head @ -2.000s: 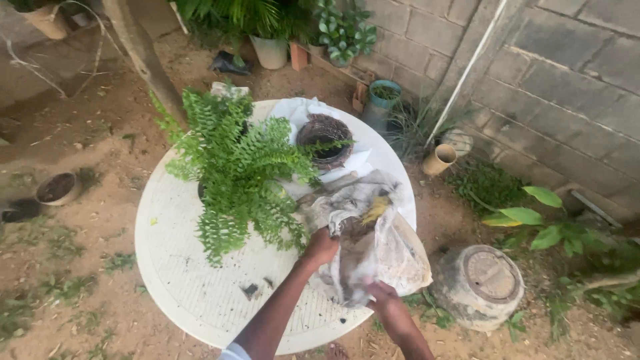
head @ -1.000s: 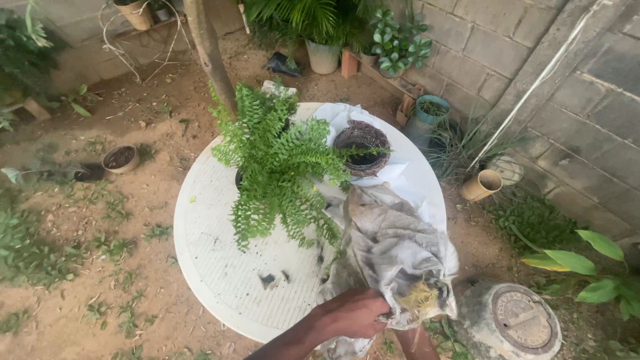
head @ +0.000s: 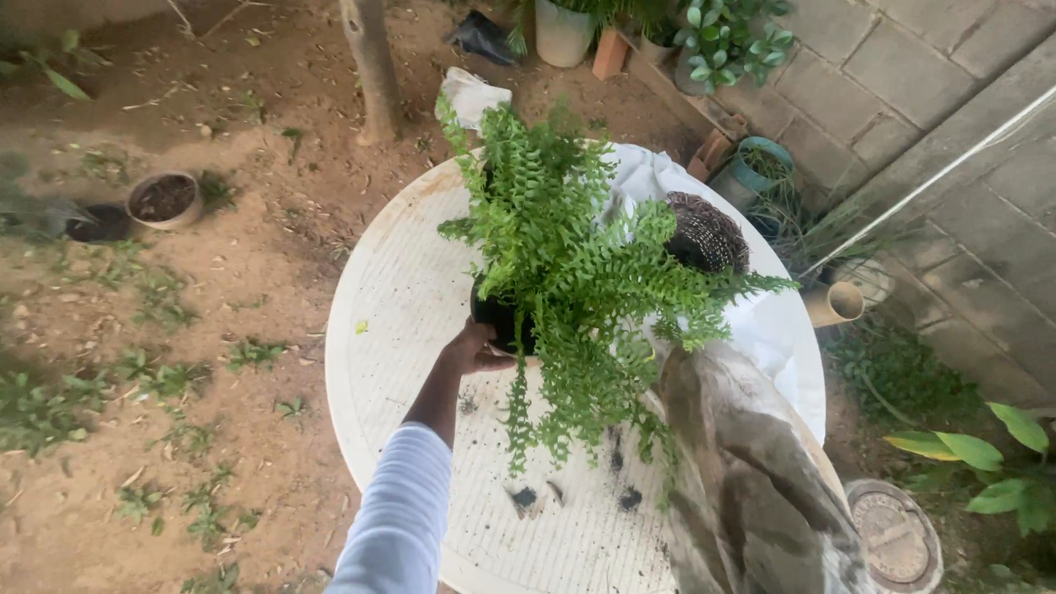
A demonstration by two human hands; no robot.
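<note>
My left hand (head: 478,350) grips the rim of a black plastic pot (head: 495,318) on the left of the white round table (head: 396,330). A bushy green fern (head: 569,272) grows from the pot, its fronds spreading over the table. A soiled, pale cloth or sack (head: 742,462) hangs over the table's right front edge. My right hand is not in view. Behind the fern, a dark woven basket (head: 709,235) lies tilted on a white plastic sheet (head: 763,330). Crumbs of soil and small shards (head: 536,499) are scattered near the front of the table.
A tree trunk (head: 373,74) stands behind the table. Potted plants and a teal bucket (head: 761,165) line the block wall (head: 883,74). At the right are a clay-coloured tube (head: 833,304) and a round concrete lid (head: 895,536). A bowl of soil (head: 165,200) sits on the ground at left.
My left hand has left the soiled cloth and now holds the fern's pot. The basket, upright before, now lies tilted. My right hand has gone out of view.
</note>
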